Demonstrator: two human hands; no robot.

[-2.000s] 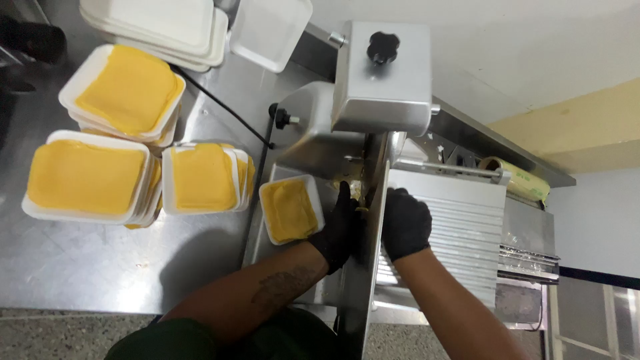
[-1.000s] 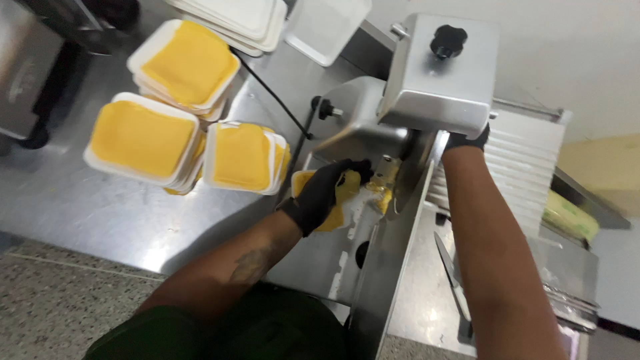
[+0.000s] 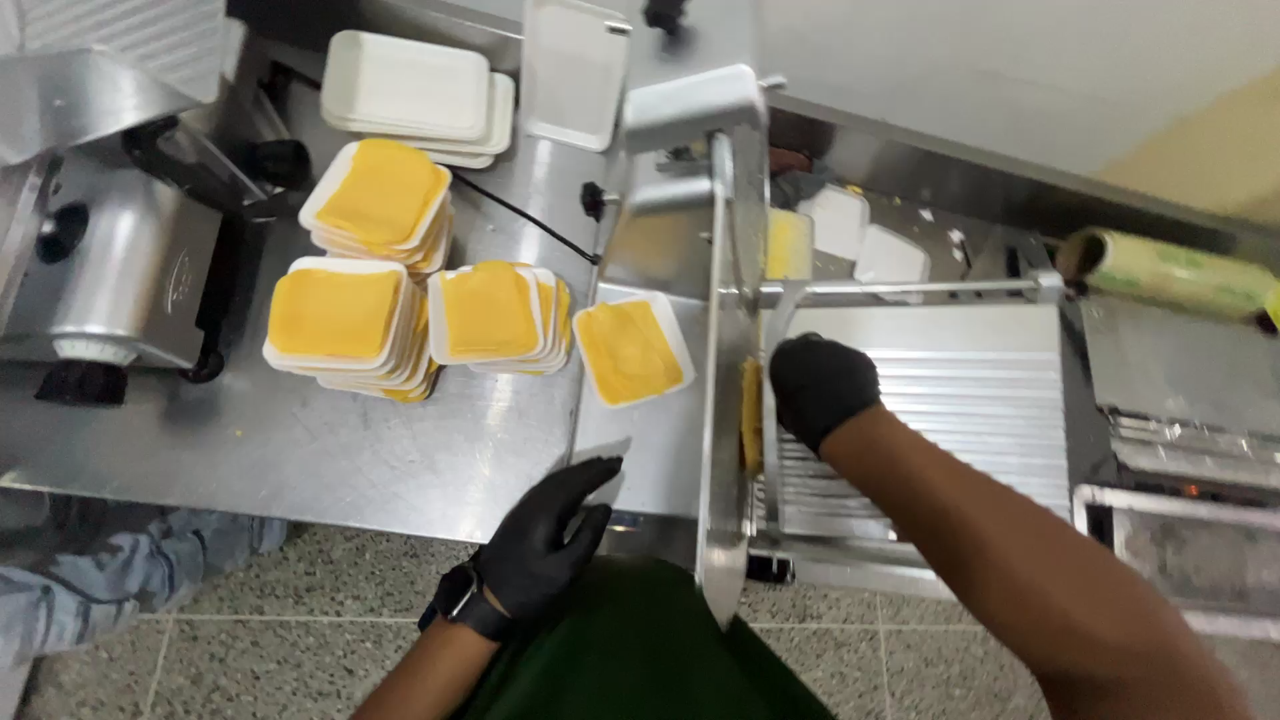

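Observation:
My left hand [image 3: 550, 535], in a black glove, is held with fingers apart and nothing in it, near the front of the meat slicer's receiving side. Above it lies a white foam tray with yellow cheese slices [image 3: 628, 350]. My right hand [image 3: 820, 390], also gloved in black, is curled at the inner edge of the slicer's ridged carriage [image 3: 960, 430]; what its fingers grip is hidden. Between that hand and the upright slicer plate [image 3: 715, 400] a narrow piece of cheese [image 3: 751, 415] shows. Stacks of cheese-topped trays [image 3: 335, 313] stand on the steel table to the left.
Empty white foam trays [image 3: 410, 85] lie at the back. A second slicer [image 3: 130, 270] stands at far left, and a black cable [image 3: 520, 212] crosses the table. Behind the carriage are scraps and a plastic wrap roll [image 3: 1180, 270]. Someone's blue clothing [image 3: 130, 580] shows at lower left.
My left hand has come away from the slicer plate toward the front edge and is apart from the cheese. The right hand, behind the slicer head a second ago, is nearer me. The view has shifted.

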